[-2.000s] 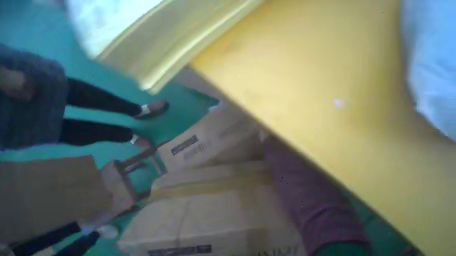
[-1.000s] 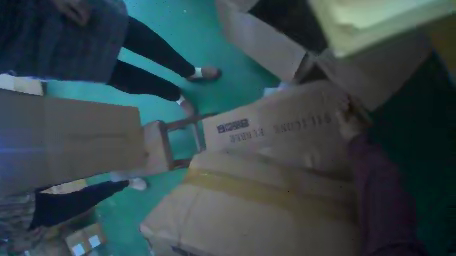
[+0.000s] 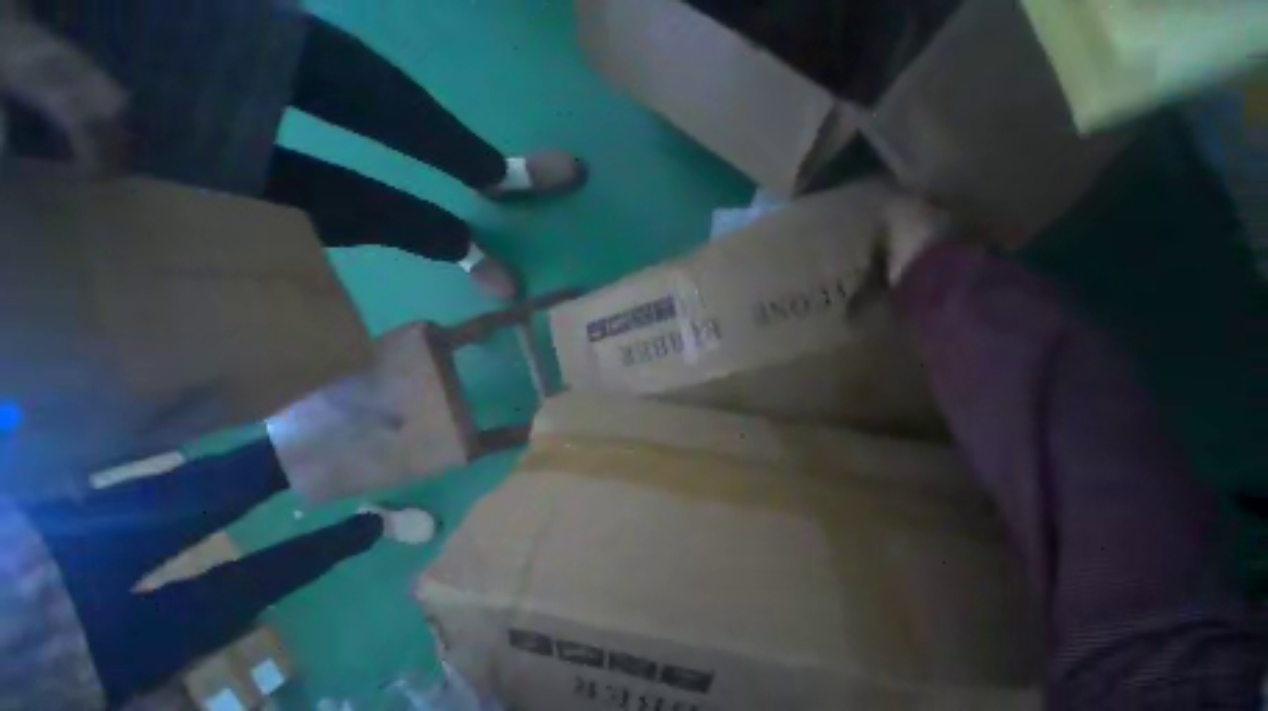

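My left hand (image 3: 911, 233), in a maroon sleeve, reaches in from the lower right. Its fingers are bent over the upper right part of a brown carton (image 3: 723, 313) printed "SILICONE RUBBER", with a label and clear tape; the grip is blurred. A larger taped brown carton (image 3: 737, 556) lies beside it, with a dark gap between them towards my hand. My right hand is not in view.
An open brown carton (image 3: 709, 97) stands at the top. A pale yellow stack (image 3: 1154, 56) is at the upper right. Two people's legs (image 3: 389, 111) and a brown carton (image 3: 181, 292) are at the left. A wooden frame (image 3: 487, 368) stands on green floor (image 3: 640, 208).
The printed carton has shifted and a gap shows between it and the larger carton. My left hand and sleeve have moved up-left in the picture. The carton at the left is tilted differently.
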